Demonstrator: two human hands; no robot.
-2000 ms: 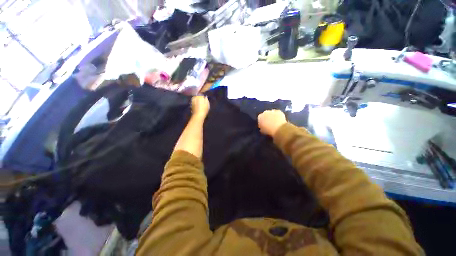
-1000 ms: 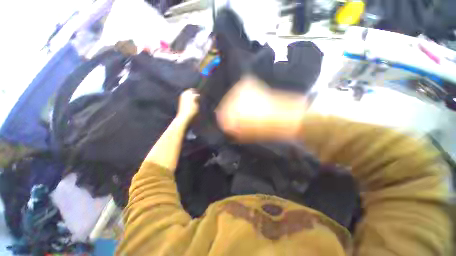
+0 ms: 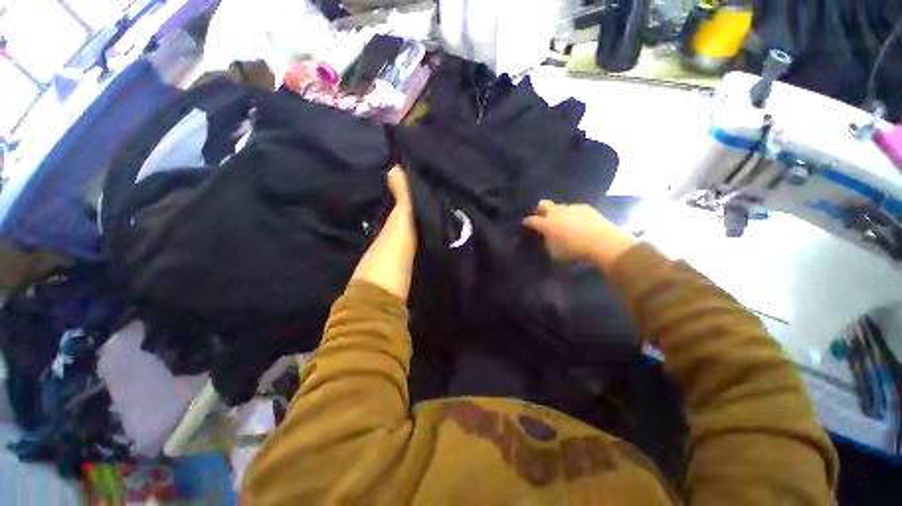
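A large black garment (image 3: pixel 495 168) is bunched over the table edge and the lap in front of me. My left hand (image 3: pixel 399 206) is at its middle, with the fingers partly hidden in the cloth. My right hand (image 3: pixel 569 232) pinches the garment near the needle side of the table. A small curved white piece (image 3: pixel 461 228) shows against the black cloth between my hands. A black garment pile (image 3: pixel 237 237) lies to the left, touching the garment.
A white sewing machine (image 3: pixel 811 168) with a blue stripe stands at right. Small dark tools (image 3: pixel 870 366) lie at the right edge. A black bottle-like object (image 3: pixel 622 35) and a yellow object (image 3: pixel 722 38) are at the back. A white bag (image 3: pixel 262 40) lies upper left.
My right hand crossed towards the left in a blur and is now back on the cloth at right. The garment is bunched differently, and the curved white piece now shows between my hands.
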